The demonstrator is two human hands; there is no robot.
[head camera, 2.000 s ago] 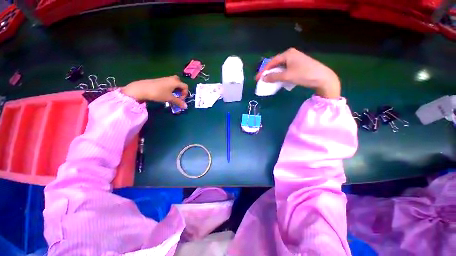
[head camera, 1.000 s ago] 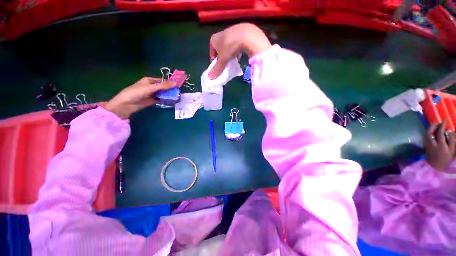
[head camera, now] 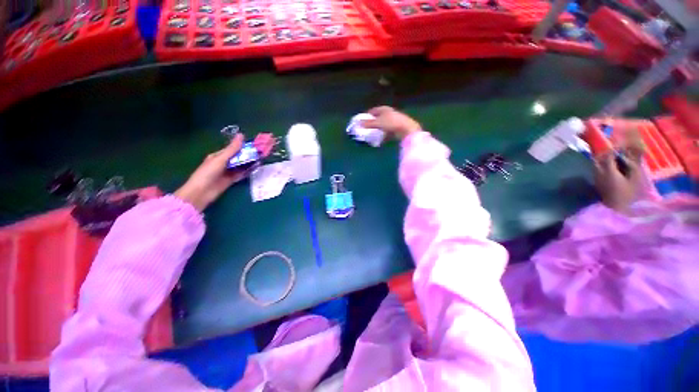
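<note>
My left hand holds a blue binder clip with silver wire loops, above the table left of the white bottle. A pink binder clip shows just behind it. My right hand pinches a white wad of cloth to the right of the bottle. The white bottle stands upright. A white piece of paper with faint marks lies at its left. A light-blue binder clip with upright wire handles lies in front of the bottle. The picture is slightly blurred.
A blue stick and a pale ring lie near the front edge. A coral tray is at left, black clips at right. Red parts trays line the far side. Another person's hand is at right.
My right hand with the cloth moved from left to right, then over the bottle, and is now right of it again. My left hand has lifted the blue clip. The view shows more far trays.
</note>
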